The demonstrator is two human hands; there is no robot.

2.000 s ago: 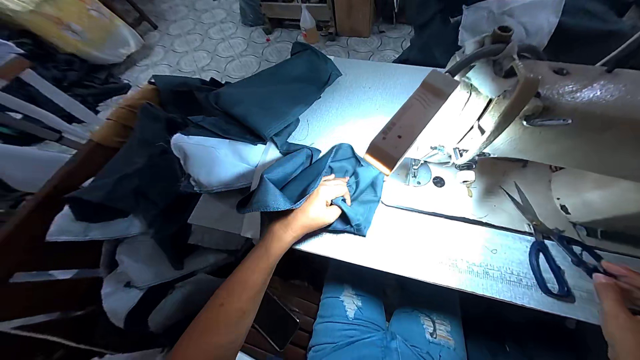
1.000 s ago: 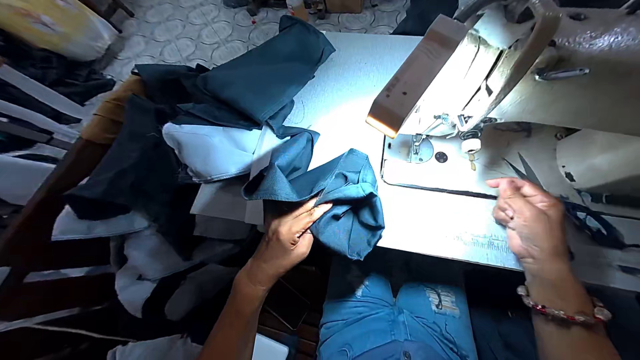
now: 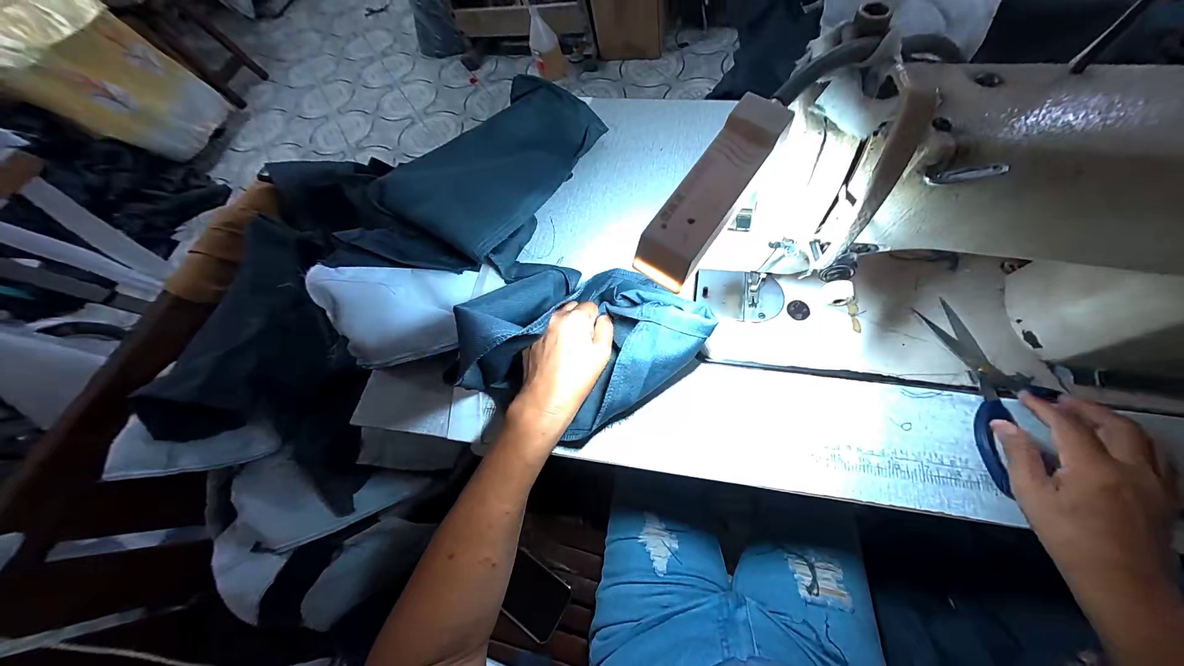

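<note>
My left hand [image 3: 566, 363] grips a bunched dark teal garment piece [image 3: 647, 347] on the sewing table, left of the presser foot [image 3: 758, 287] of an industrial sewing machine [image 3: 1045, 157]. At the right, my right hand [image 3: 1087, 458] is at the blue handles of a pair of scissors [image 3: 988, 370], whose blades lie apart and point toward the machine bed. Its fingers touch or hover over the handles; whether they grip them I cannot tell. The garment does not reach under the needle as far as I can see.
A box-shaped lamp [image 3: 712, 199] hangs over the table, close to the garment. Dark fabric pieces [image 3: 481, 176] and a white padded piece [image 3: 393, 310] lie at the left, some over a wooden rail [image 3: 102, 370]. A ruler scale marks the table's front edge [image 3: 888, 462]. A phone [image 3: 536, 595] lies below.
My right hand has moved right from near the machine's needle area to the scissors. My left hand has moved with the garment, which now lies flatter and nearer the lamp.
</note>
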